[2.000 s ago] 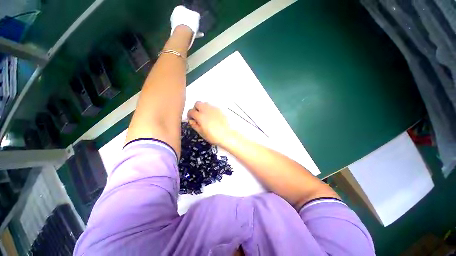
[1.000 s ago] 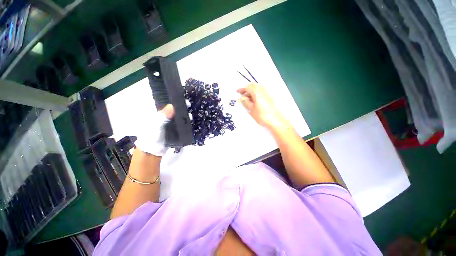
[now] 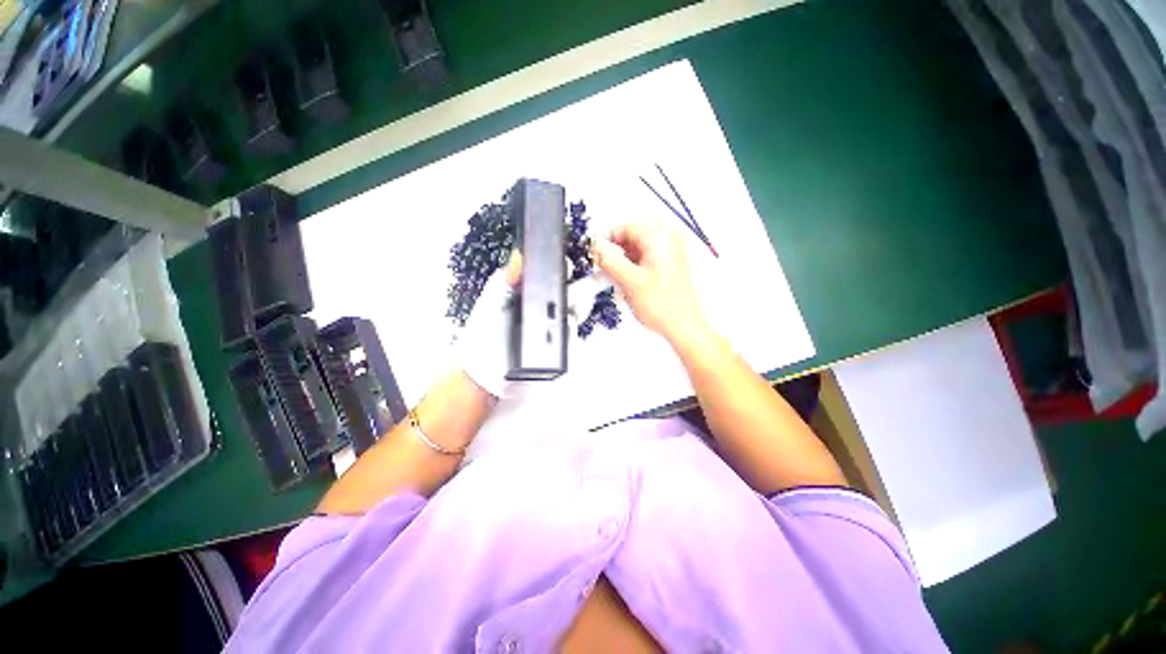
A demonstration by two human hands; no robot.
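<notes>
My left hand (image 3: pixel 489 335), in a white glove, holds a black plastic housing (image 3: pixel 544 281) upright over the white sheet (image 3: pixel 384 192), with a narrow side facing up. Small black inserts (image 3: pixel 483 256) lie in a heap behind and around the housing, which hides part of them. My bare right hand (image 3: pixel 648 271) is just right of the housing, thumb and fingertips together near the heap's edge. Whether an insert is between them cannot be made out. Dark tweezers (image 3: pixel 680 211) lie on the sheet to the right.
More housings (image 3: pixel 288 396) stand in groups left of the sheet. A clear tray (image 3: pixel 192 441) of housings is at far left. Housings (image 3: pixel 316 79) stand on the green shelf beyond the pale strip. Grey translucent layers (image 3: pixel 1068 192), a white-covered carton (image 3: pixel 946 447) and a red crate (image 3: pixel 1033 332) are at right.
The housing has come from the shelf side to over the heap and turned to show a narrow side. My right hand has moved in close to it.
</notes>
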